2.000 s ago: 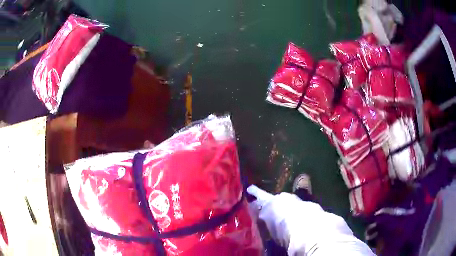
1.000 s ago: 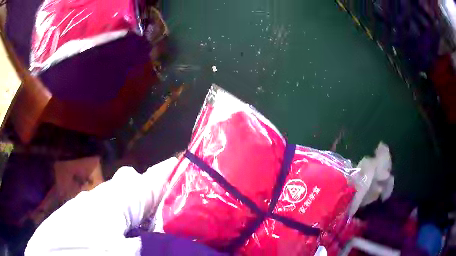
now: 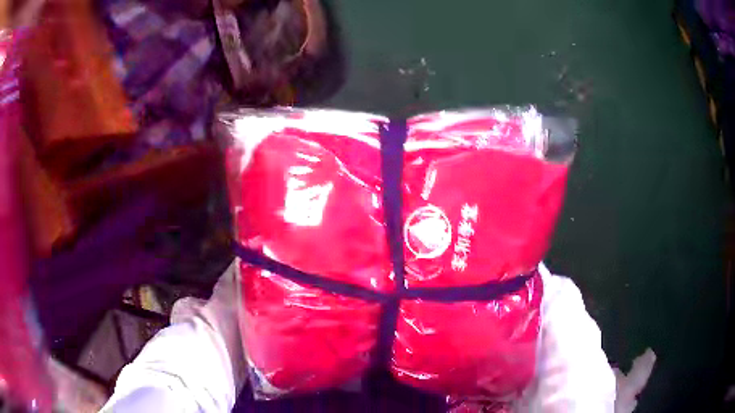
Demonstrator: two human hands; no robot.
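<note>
A tied bundle of red garments in clear glossy bags is held up in front of me, large in the middle of the view. Dark navy strips cross over its top. A white round print and small characters show right of the upright strip. My left white sleeve reaches to the bundle's lower left side, and my right white sleeve to its lower right side. Both hands are hidden behind or under the bundle, which is held between them.
Green floor lies beyond and to the right. Brown-orange boards and a purple patterned heap are at upper left. A blurred red packet is at the left edge. A pale scrap shows at lower right.
The bundle has turned square to the view and come up and slightly left. The right sleeve now shows beside it. The view has swung, and the left packet has shifted to the edge.
</note>
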